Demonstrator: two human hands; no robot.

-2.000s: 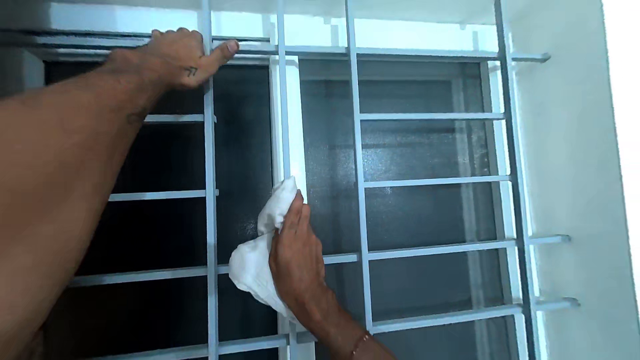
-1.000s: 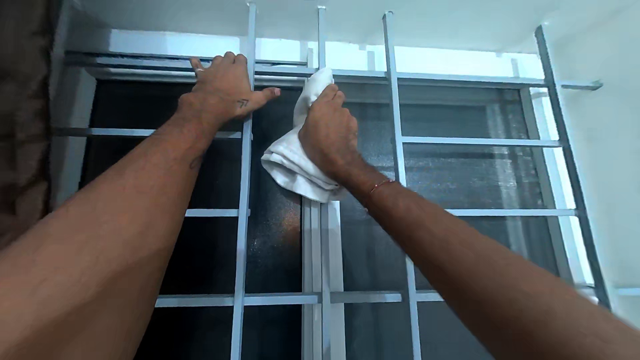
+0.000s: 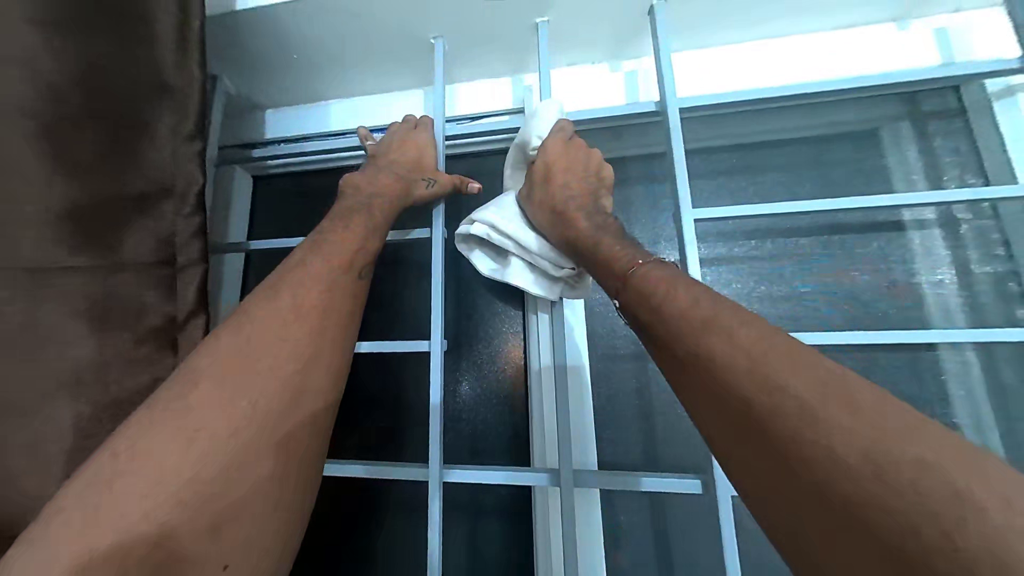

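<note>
A white cloth (image 3: 512, 240) is bunched under my right hand (image 3: 570, 180), which grips it around a vertical bar of the metal window grille (image 3: 565, 384) near its top. The cloth's loose folds hang to the left of that hand. Farther left, my left hand (image 3: 400, 164) rests at the upper part of another vertical grille bar (image 3: 438, 296), its thumb crossing in front of the bar and its fingers up by the top horizontal rail. Whether those fingers close around anything is hidden. Behind the grille stands a sliding window with a pale frame (image 3: 588, 400) and dark panes (image 3: 484, 384).
A brown curtain (image 3: 96, 240) hangs along the left edge. Horizontal grille bars (image 3: 904, 336) cross the window on both sides. Above is the pale upper surface of the window recess (image 3: 344, 56). A bright strip (image 3: 800, 60) runs above the window.
Two seconds ago my right hand and the cloth were lower on the grille; they have moved up along the bar. My left hand stays near the top. The view has shifted left, showing the curtain.
</note>
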